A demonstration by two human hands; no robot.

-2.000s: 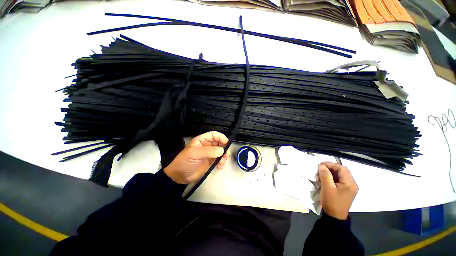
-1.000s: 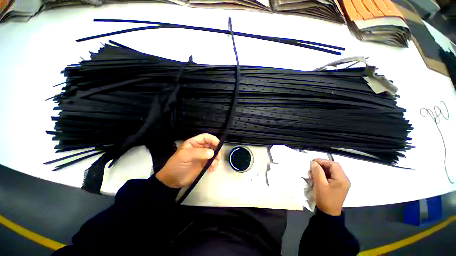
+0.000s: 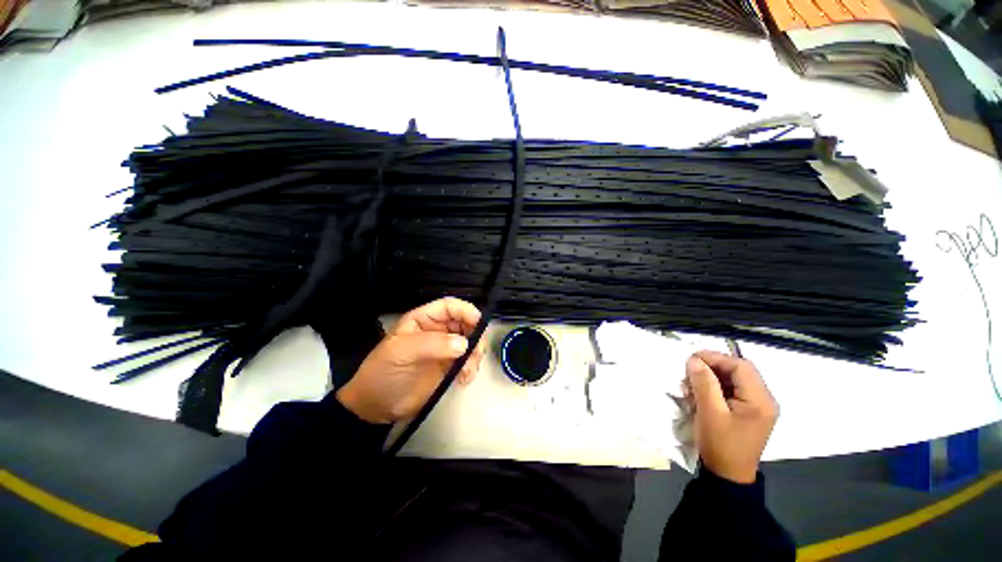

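My left hand (image 3: 415, 360) holds a long thin black strap (image 3: 511, 209) between thumb and fingers. The strap rises past the strap bundle and its lower end runs down by my sleeve. A small round pot (image 3: 527, 355), dark inside with a pale rim, stands right of my left hand at the near table edge. My right hand (image 3: 732, 408) is over the right side of a white crumpled cloth or paper (image 3: 637, 379), thumb and fingertips together. A thin dark thing shows just behind its fingers; whether the hand grips it or the white piece is unclear.
A wide bundle of black straps (image 3: 659, 242) lies across the table, with a dark fabric band (image 3: 319, 263) over its left part and a beige scrap (image 3: 848, 178) on its right. Separate straps (image 3: 615, 77) lie beyond. Stacked sheets (image 3: 841, 49) line the back; a thread (image 3: 972, 255) lies far right.
The view has shifted slightly. Both hands keep nearly the same pose, the left still on the strap and the right still over the white piece. The pale reflection seen earlier in the pot is gone.
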